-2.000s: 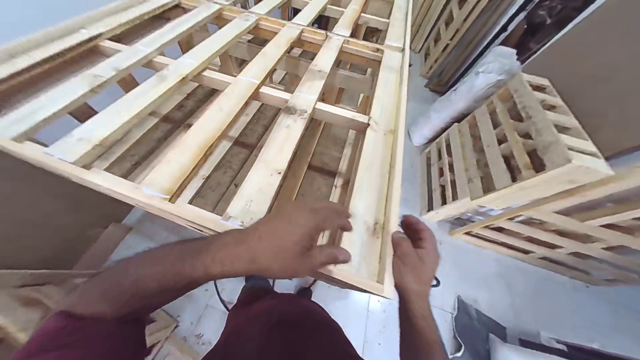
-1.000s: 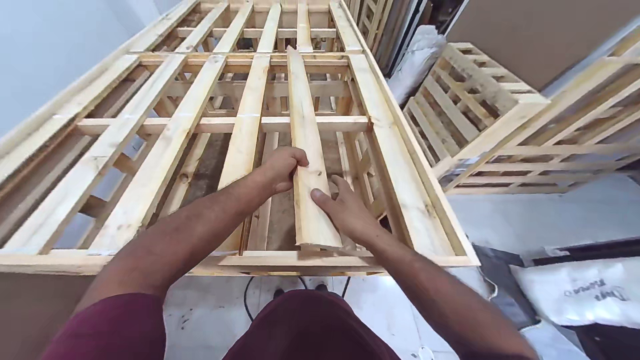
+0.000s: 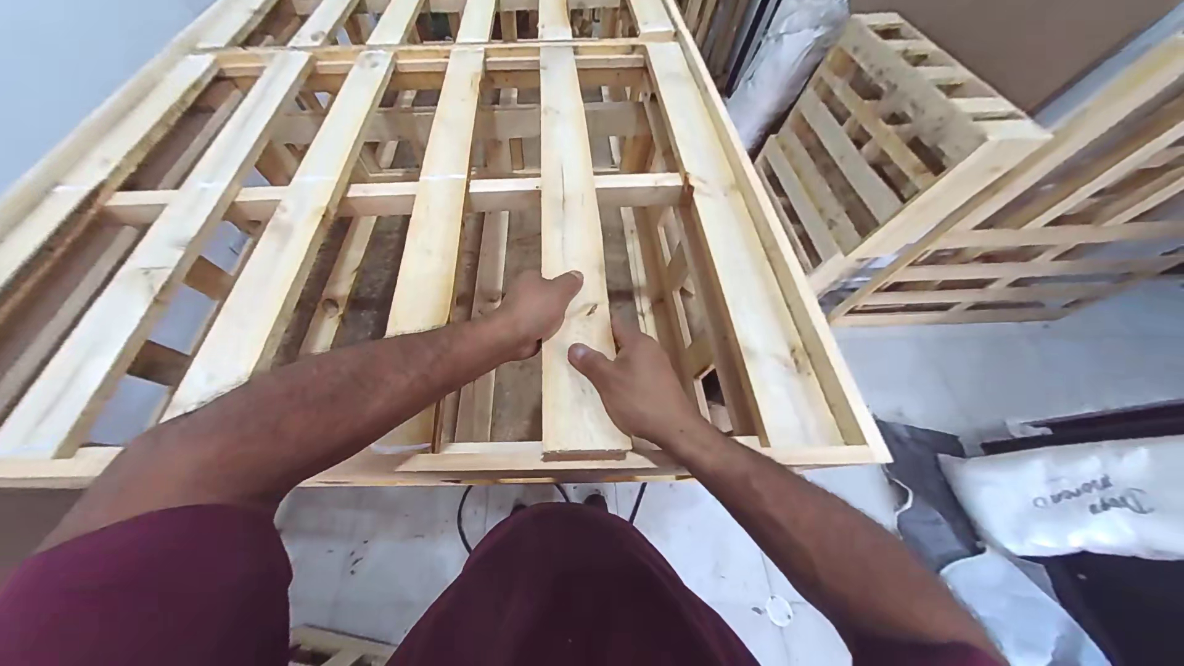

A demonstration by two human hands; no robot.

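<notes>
Both hands are on one pale wooden slat (image 3: 566, 203) that runs lengthwise over a slatted wooden frame (image 3: 775, 305). My left hand (image 3: 544, 310) grips the slat's left edge, its thumb lying over the top face. Slightly nearer to me, my right hand (image 3: 643, 379) holds the right edge with the thumb on top and the fingers partly hidden below. The slat's near end rests on the front rail (image 3: 495, 460) of the frame. Other slats (image 3: 449, 176) lie to its left, with open gaps between them, above a cross rail (image 3: 499, 194).
More slatted wooden frames (image 3: 980, 139) stand on the floor at the right, beside a wrapped roll (image 3: 786, 55). A white bag (image 3: 1082, 499) bearing handwriting lies at the lower right, next to dark sheets. Black cables (image 3: 464, 518) run on the floor under the front rail.
Two seconds ago both hands were near the frame's right corner without the slat. One second ago they held it with its near end slightly to the right; that end now lies on the front rail.
</notes>
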